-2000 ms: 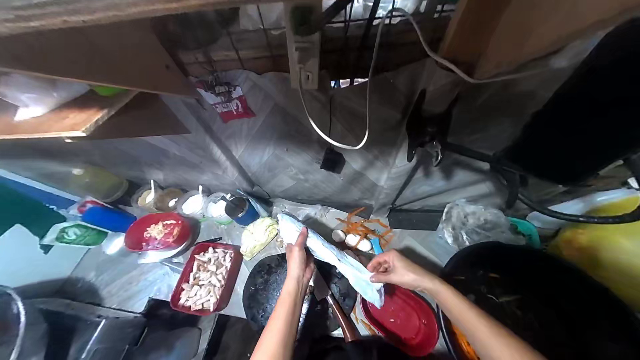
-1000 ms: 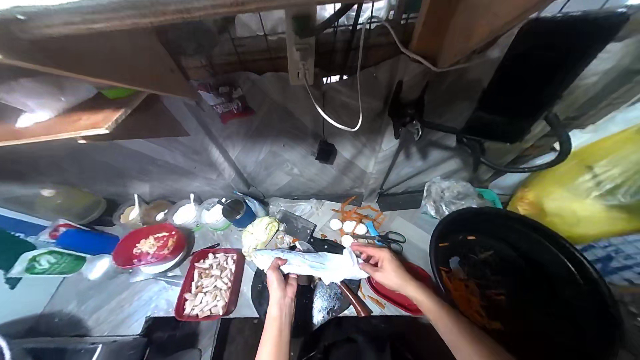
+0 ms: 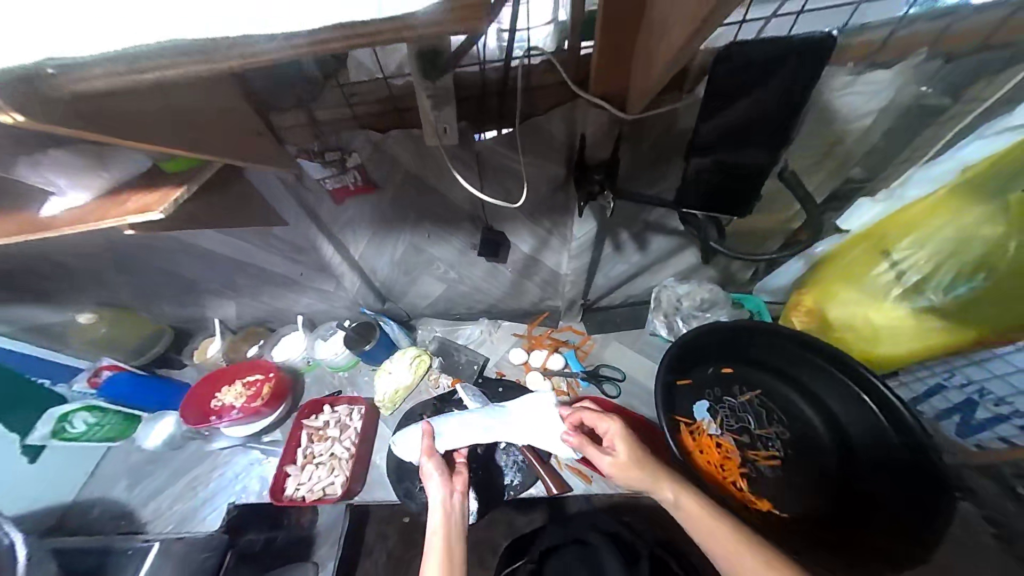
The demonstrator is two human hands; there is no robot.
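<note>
A long white wrapped bundle (image 3: 488,426), perhaps in plastic, lies level across my two hands. My left hand (image 3: 445,472) holds it from below near its left end, thumb on top. The fingers of my right hand (image 3: 600,440) pinch its right end. Beneath it is a round black board (image 3: 408,480) with a brown-handled tool (image 3: 546,470) and some crumpled silvery material (image 3: 514,464). Part of a red tray (image 3: 632,424) shows behind my right hand. What is inside the bundle is hidden.
At left stand a red tray of cut pale pieces (image 3: 326,452), a red bowl (image 3: 272,392) and small containers. Cabbage (image 3: 402,378), a cleaver blade (image 3: 458,359), peeled eggs or similar white rounds (image 3: 538,358) and scissors (image 3: 604,376) lie behind. A large black basin (image 3: 864,448) holds shredded carrot.
The white bundle has swung from a slant to nearly level, still between both hands. The view has shifted, showing more of the black basin.
</note>
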